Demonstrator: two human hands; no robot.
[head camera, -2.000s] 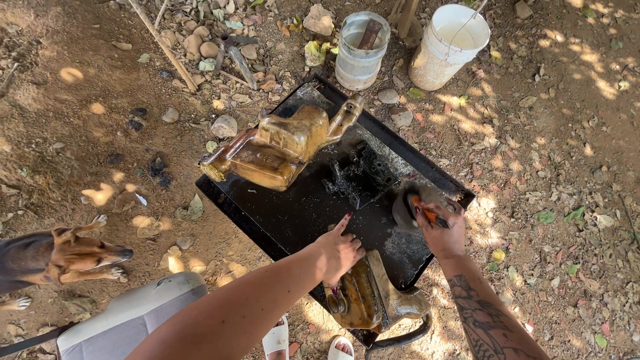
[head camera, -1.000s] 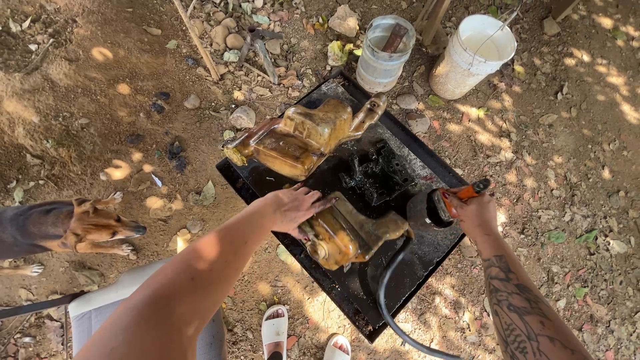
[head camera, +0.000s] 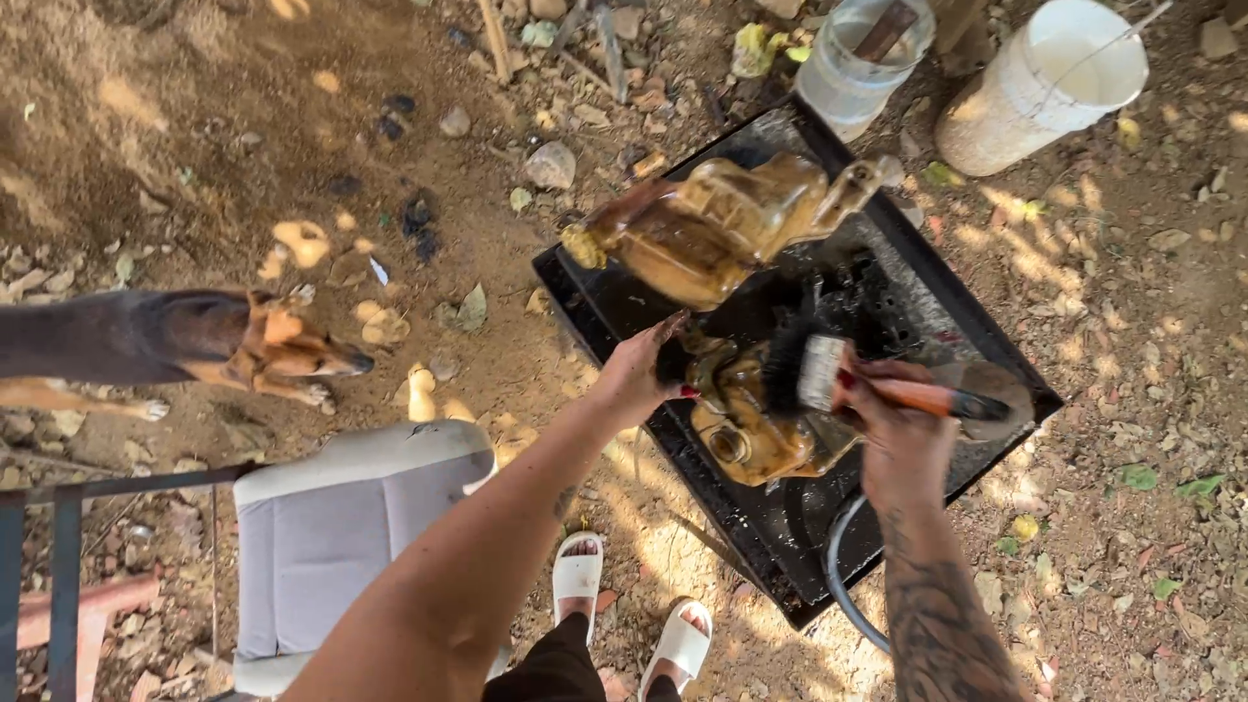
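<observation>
My right hand (head camera: 892, 419) grips a paintbrush (head camera: 912, 395) with an orange and black handle; its dark bristles press on a brownish translucent plastic tank (head camera: 751, 453) with a round neck. My left hand (head camera: 639, 375) is at the tank's left side, fingers spread; whether it touches the tank cannot be told. A second, larger plastic tank (head camera: 702, 229) lies farther back in the same black metal tray (head camera: 960, 283), which is wet with dark liquid. A grey hose (head camera: 840, 565) curves over the tray's near right edge.
A clear bucket (head camera: 853, 83) holding liquid and a block stands behind the tray, a white bucket (head camera: 1014, 107) to its right. At left a dog (head camera: 214, 341) lies on the leafy ground, beyond a grey cushioned seat (head camera: 331, 546). My sandaled feet are below the tray.
The brush has moved left from beside the nearer tank onto it. That tank now sits turned, its round neck facing up. My left hand has come off its top to its left side.
</observation>
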